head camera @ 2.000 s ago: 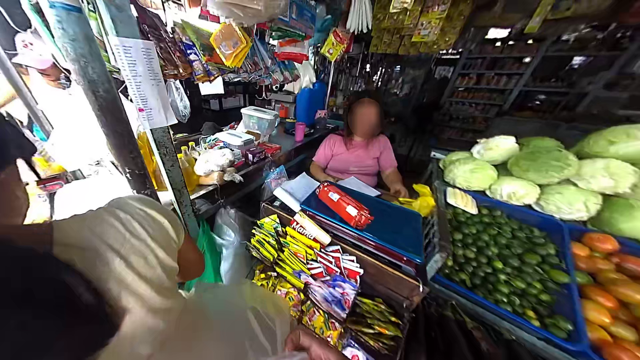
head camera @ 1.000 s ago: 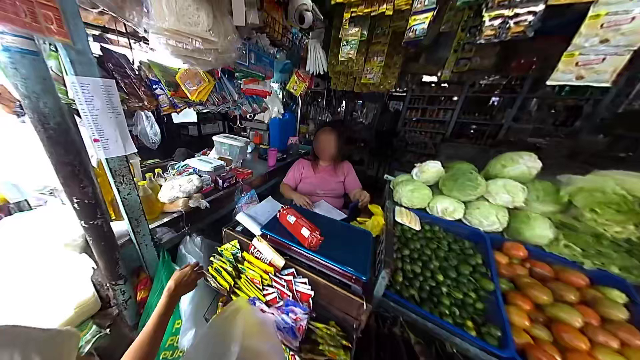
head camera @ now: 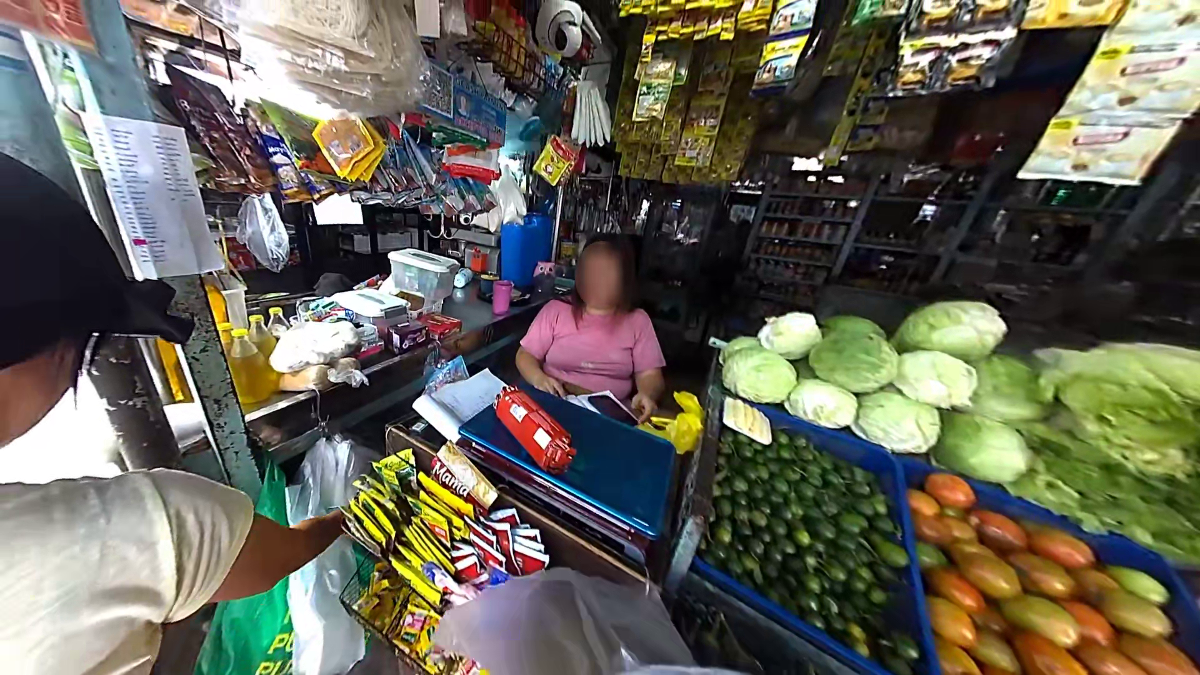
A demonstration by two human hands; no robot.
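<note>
Neither my left hand nor my right hand shows. A translucent plastic bag point(head camera: 562, 623) bulges up at the bottom centre, and whatever holds it is hidden. Just behind it, a box holds yellow sachets point(head camera: 412, 534) and red-and-white sachets point(head camera: 497, 544). A red packaged bundle point(head camera: 534, 429) lies on a blue flat-topped weighing scale point(head camera: 609, 469). Beyond the scale sits a person in a pink shirt point(head camera: 595, 347), hands low by papers and a yellow plastic bag point(head camera: 682, 424).
At left, another person in a cream shirt point(head camera: 122, 553) reaches an arm to the sachets, beside a metal post point(head camera: 220, 375). On the right are blue crates of small green citrus point(head camera: 797, 516) and tomatoes point(head camera: 1031, 562), with cabbages point(head camera: 853, 361) behind. Sachet strips point(head camera: 694, 112) hang overhead.
The other person's arm, seen reaching over the sachets a second ago, is now lower at their left edge. A hand by the plastic bag two seconds ago is out of sight.
</note>
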